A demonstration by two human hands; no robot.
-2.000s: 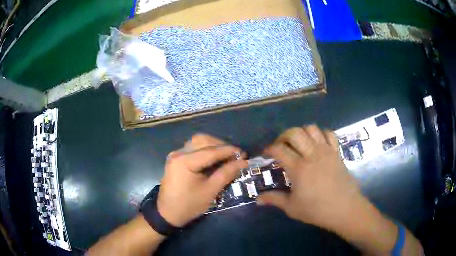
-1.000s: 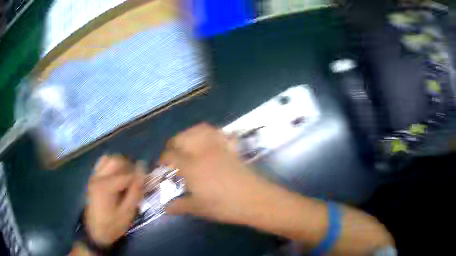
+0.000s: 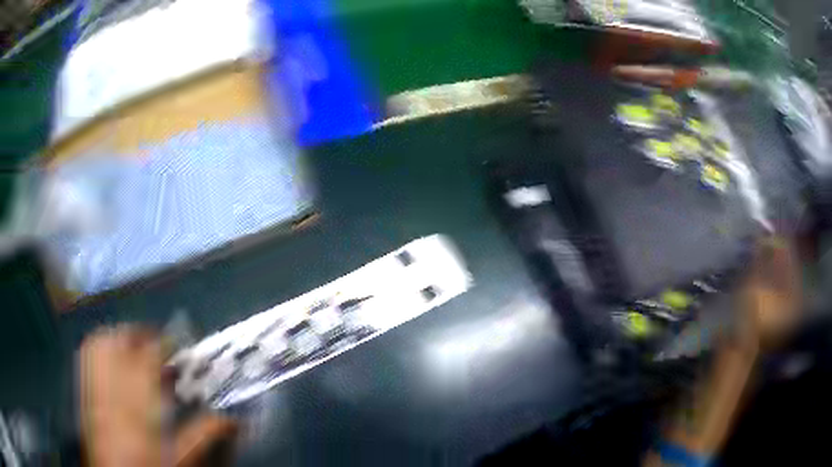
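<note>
The long white housing (image 3: 365, 296) lies slanted on the dark green mat, its board with white blocks towards the lower left. My left hand (image 3: 137, 401) is at its lower left end, with thumb and fingers around that end; the picture is blurred there. My right hand (image 3: 774, 283) is far right, blurred, at the edge of a dark tray (image 3: 629, 219) holding boards with yellow parts (image 3: 680, 137). Whether its fingers hold anything cannot be made out.
A carton of small screws (image 3: 205, 196) stands at the upper left, a blurred clear plastic bag (image 3: 78, 205) on its left side. Behind it are white parts (image 3: 164, 55) and a blue sheet (image 3: 319, 73). A black tray edge (image 3: 556, 246) stands right of the housing.
My right hand has left the housing and moved far right to the dark tray. My left hand stays at the housing's left end. The view has swung right, showing more of the tray.
</note>
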